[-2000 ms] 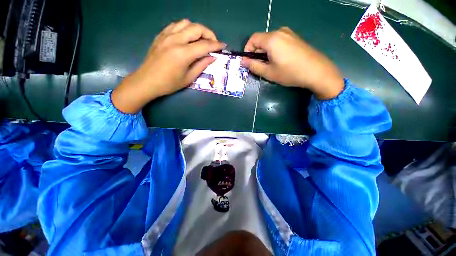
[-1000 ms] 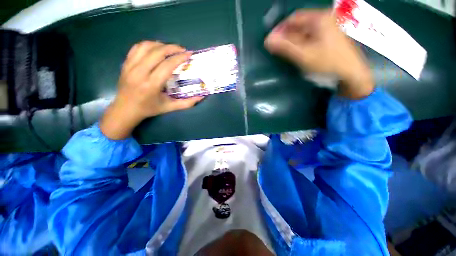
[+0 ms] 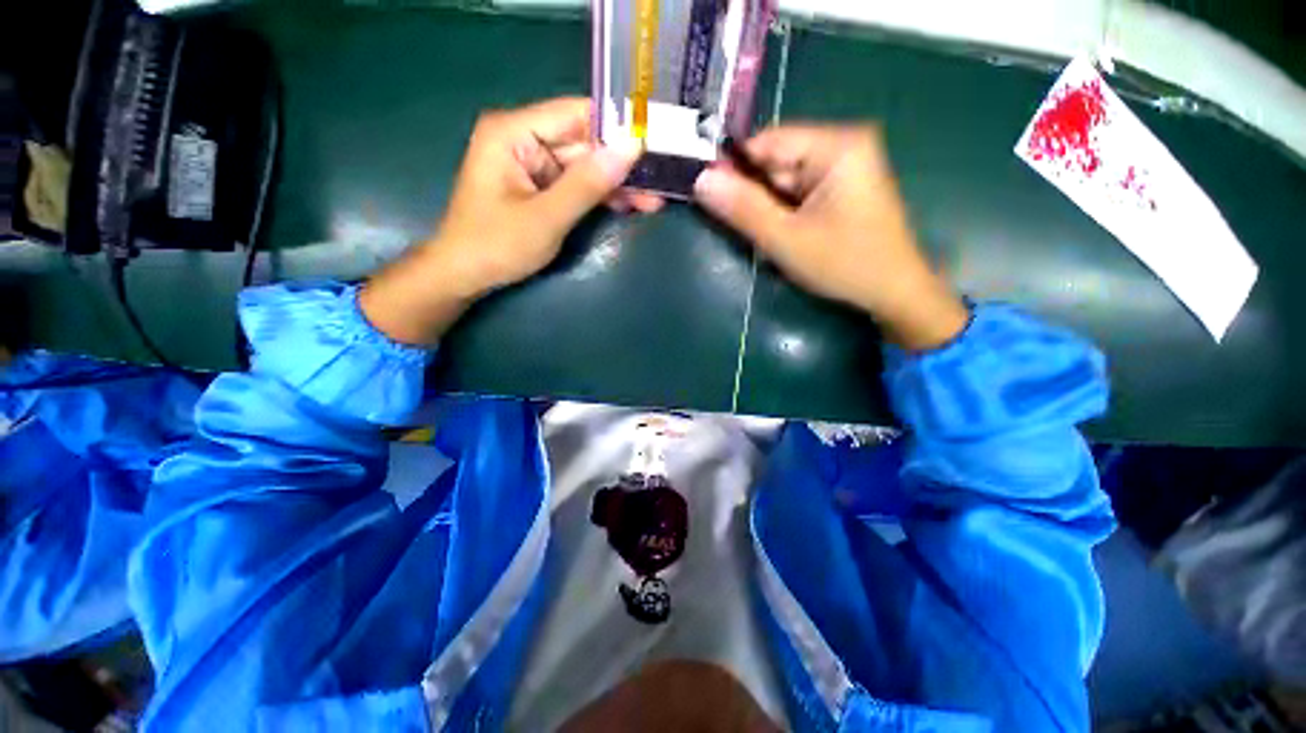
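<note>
An opened phone assembly with a pink rim, a grey block and a yellow stripe stands lengthwise at the top, its far end cut off by the frame's edge. A black bar forms its near end. My left hand grips the near left corner, thumb on top. My right hand is at the near right corner, thumb and fingers pinched against it. A small dark thing shows at the right fingertips; I cannot tell what it is.
A white sheet with red specks lies at the right. A black ribbed box with a white label and cable stands at the left. A pale rail runs along the far side. Blue cloth shows at the left edge.
The phone has turned from lying crosswise to lengthwise and moved farther away. My right hand has come back from the right to the phone's near corner. My left hand still holds the phone.
</note>
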